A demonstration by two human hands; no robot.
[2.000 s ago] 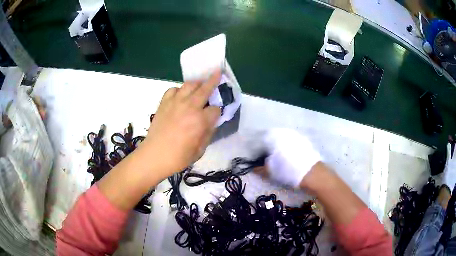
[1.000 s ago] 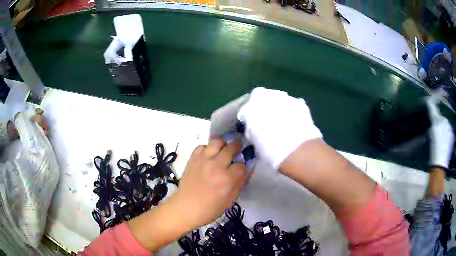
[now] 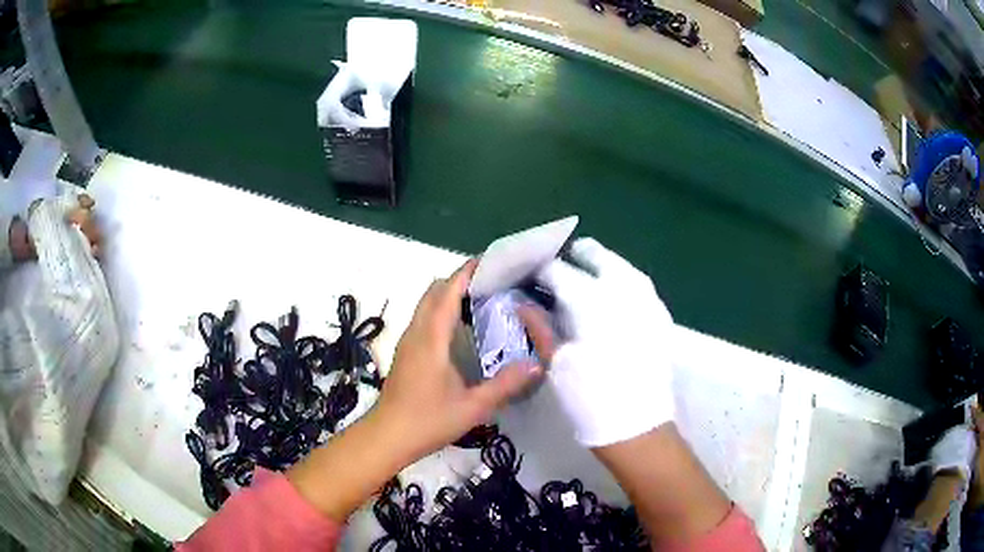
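Note:
A small retail box (image 3: pixel 502 329) with its white lid flap up stands tilted between my two hands, near the edge of the worktop. Whitish crumpled material shows in its mouth. My bare left hand (image 3: pixel 437 361) holds the box from the left side. My right hand (image 3: pixel 610 340), in a white glove with bare fingertips, is at the box's right side and mouth. No cable can be made out in it. Heaps of bundled black cables (image 3: pixel 507 507) lie below my hands, and more bundles (image 3: pixel 275 377) lie to the left.
An open black box (image 3: pixel 367 151) stands on the green conveyor (image 3: pixel 583 140). Closed dark boxes (image 3: pixel 863 307) are on the belt at the right. A neighbour's gloved hand (image 3: pixel 952 451) is at the lower right, another person's sleeve (image 3: pixel 59 345) at the left. A blue fan (image 3: pixel 944 178) is far right.
The cable seen earlier in my right hand is no longer visible. My right hand has moved from over the box mouth to its right side. The open box on the belt has moved right.

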